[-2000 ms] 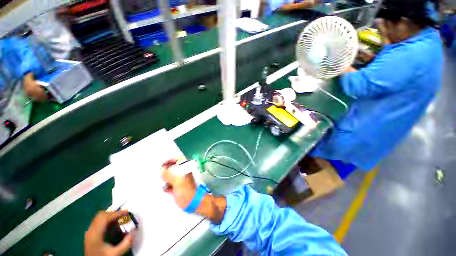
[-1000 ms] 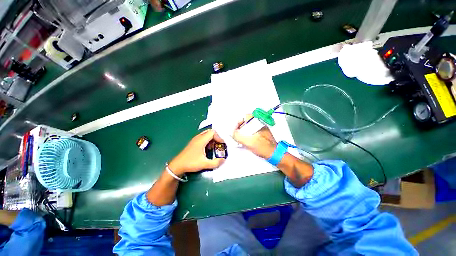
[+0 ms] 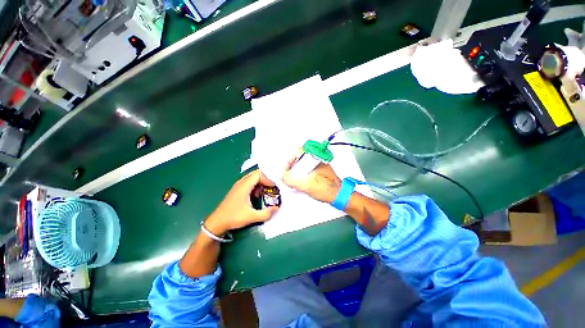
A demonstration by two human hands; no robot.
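Note:
My left hand (image 3: 237, 204) holds a small black electronic unit (image 3: 269, 197) with gold and white details between thumb and fingers, over the left edge of the white paper (image 3: 292, 115). My fingertips hide part of the unit. My right hand (image 3: 314, 182) holds a whitish dispensing syringe (image 3: 304, 165) like a pen, just right of the unit. Its green cap (image 3: 318, 151) points up and joins a clear hose (image 3: 385, 142) and a dark cord (image 3: 410, 163). The syringe tip is too small to tell. A blue strap is on my right wrist.
A light blue fan (image 3: 78, 232) stands at the left. One unit (image 3: 170, 196) lies on the bench left of my hands. Several units ride the green belt (image 3: 192, 90) beyond the pale rail (image 3: 192, 148). A black controller (image 3: 523, 96) and white cloth (image 3: 444, 66) are at the right.
Since the first frame, the view has swung down and left, and my hands have come together over the paper. Over the last second the scene has shifted slightly left; both hands keep their holds.

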